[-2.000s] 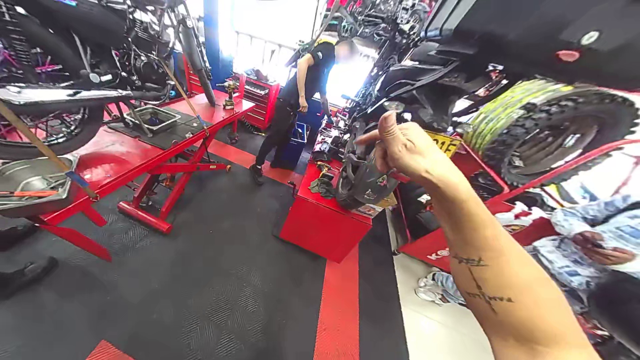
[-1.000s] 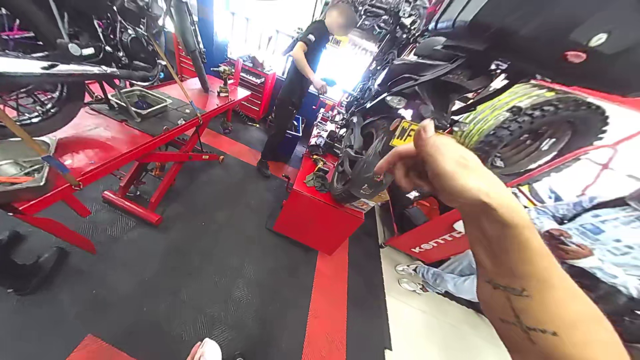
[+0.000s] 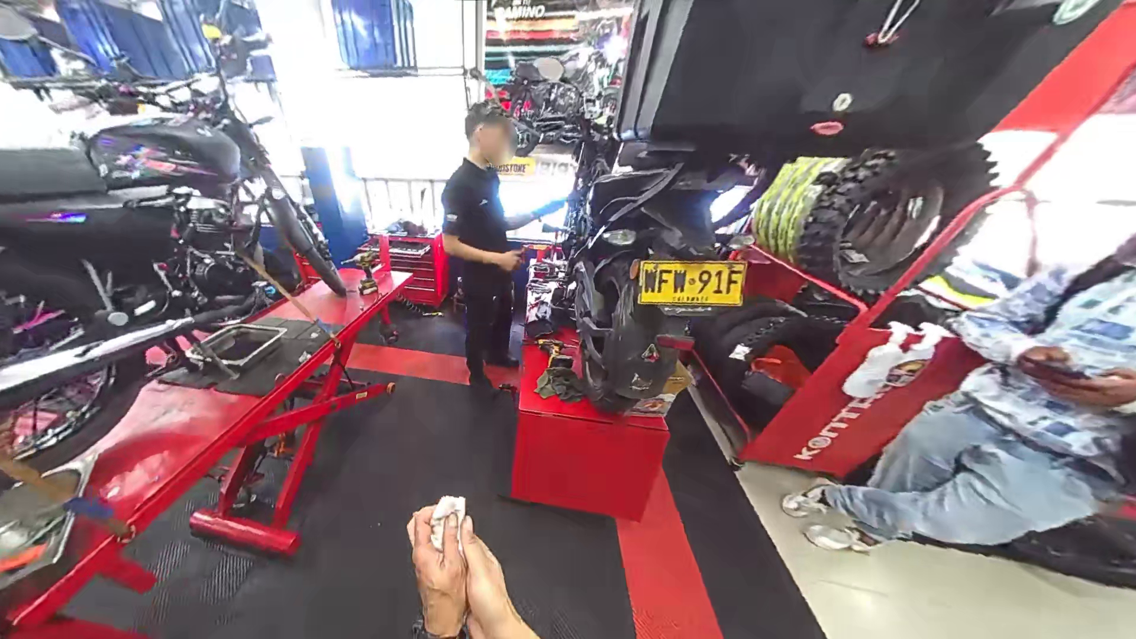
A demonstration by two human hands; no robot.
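Observation:
At the bottom middle, my left hand (image 3: 438, 568) and my right hand (image 3: 484, 577) are pressed together around a crumpled white cloth or paper wipe (image 3: 447, 516). Its top sticks out above the fingertips; the rest is hidden between the hands. A dark band circles the left wrist. Beyond the hands, a black motorcycle (image 3: 635, 213) stands with its rear wheel on a red lift platform (image 3: 590, 461). A dark cloth (image 3: 559, 383) lies on the platform beside the rear tire.
A second motorcycle (image 3: 160, 213) stands on a red scissor lift (image 3: 293, 390) at left, with a metal tray (image 3: 238, 344). A person in black (image 3: 479, 240) stands beside the middle motorcycle. At right are a tire rack (image 3: 852, 399) and a seated person holding a phone (image 3: 1056, 373).
My right hand has come down from in front of the motorcycle's rear to meet my left hand, which was not in view before. The white wipe now shows between them.

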